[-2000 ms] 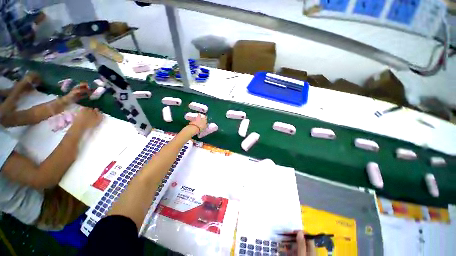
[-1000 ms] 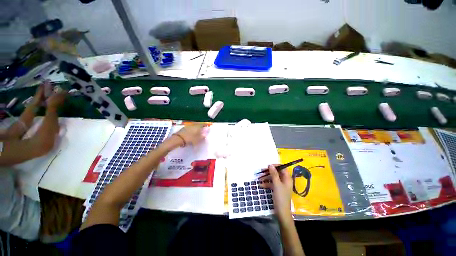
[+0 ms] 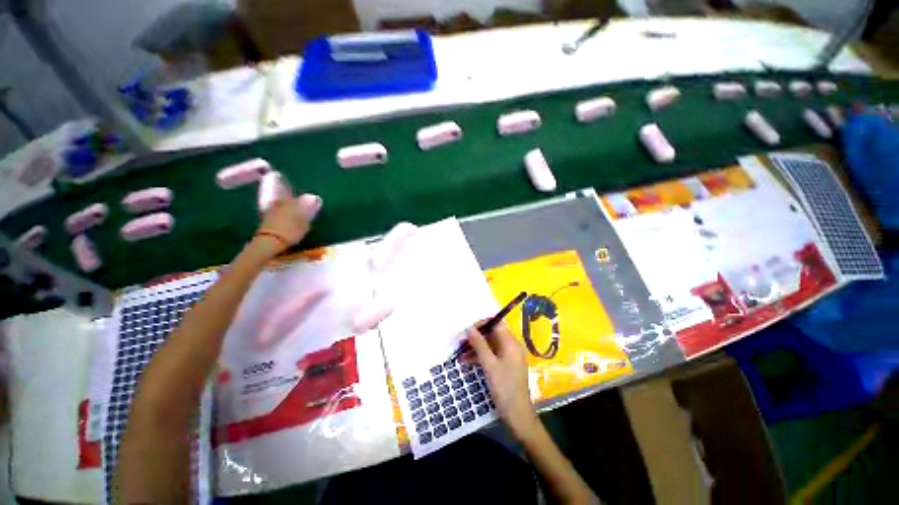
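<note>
My left hand (image 3: 286, 219) reaches onto the belt. Its fingers touch one pink housing (image 3: 269, 187), and another pink housing (image 3: 311, 206) is at its side; whether it grips either is unclear. My right hand (image 3: 500, 363) holds slim black tweezers (image 3: 503, 313), tip low over the upper edge of the dark squares on the white sticker sheet (image 3: 426, 316). Several blurred pink housings (image 3: 373, 314) lie on the printed mat (image 3: 296, 439) and at the sheet's top left edge.
The green belt (image 3: 394, 192) carries spaced pink housings. A full sticker sheet (image 3: 148, 340) is partly under my left arm; another (image 3: 830, 212) is at far right. A blue tray (image 3: 367, 81) stands beyond the belt. A yellow and grey sheet (image 3: 567, 365) lies right. A cardboard box (image 3: 665, 434) is below the bench.
The view has swung right. My left hand has moved from over the mat to the two angled housings on the belt. More blurred housings show on the mat. My right hand keeps the tweezers over the sheet.
</note>
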